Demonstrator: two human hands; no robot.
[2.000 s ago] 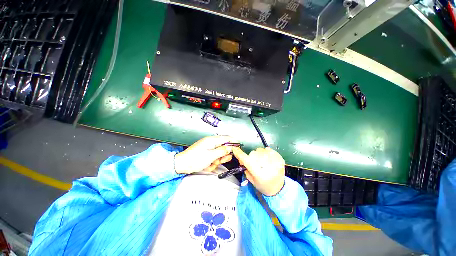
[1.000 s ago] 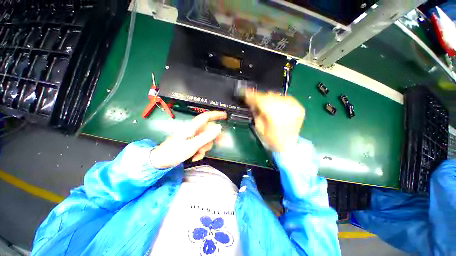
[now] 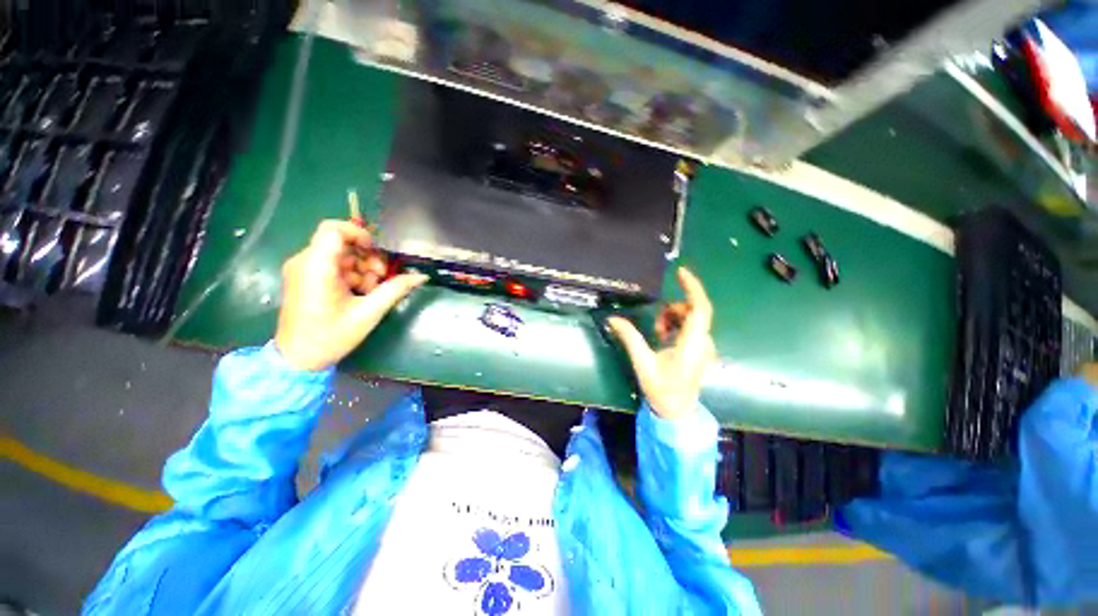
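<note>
The black box-shaped machine [image 3: 506, 223] sits at the middle of the bench. A dark, blurred shape with a tan glint lies at its top recess [image 3: 548, 171]; I cannot tell if a module is in it. My left hand [image 3: 331, 298] is at the machine's front left corner, fingers curled over the red-handled cutters [image 3: 385, 267], which it mostly hides. I cannot tell if it grips them. My right hand [image 3: 668, 349] is at the front right corner, thumb and forefinger wide apart, with nothing visible held. A small pale frame [image 3: 501, 319] lies in front of the machine.
Several small dark modules [image 3: 780, 267] lie at the right of the green bench [image 3: 795, 361]. Black blister trays [image 3: 1005, 331] stand at right and more at left [image 3: 72, 181]. A clear guard [image 3: 566, 78] is behind the machine. Another person's blue sleeve [image 3: 963, 517] is at lower right.
My hands have moved apart, the left to the machine's front left corner and the right down from its top front. The recess looks darker and less plainly tan than before. The view has shifted.
</note>
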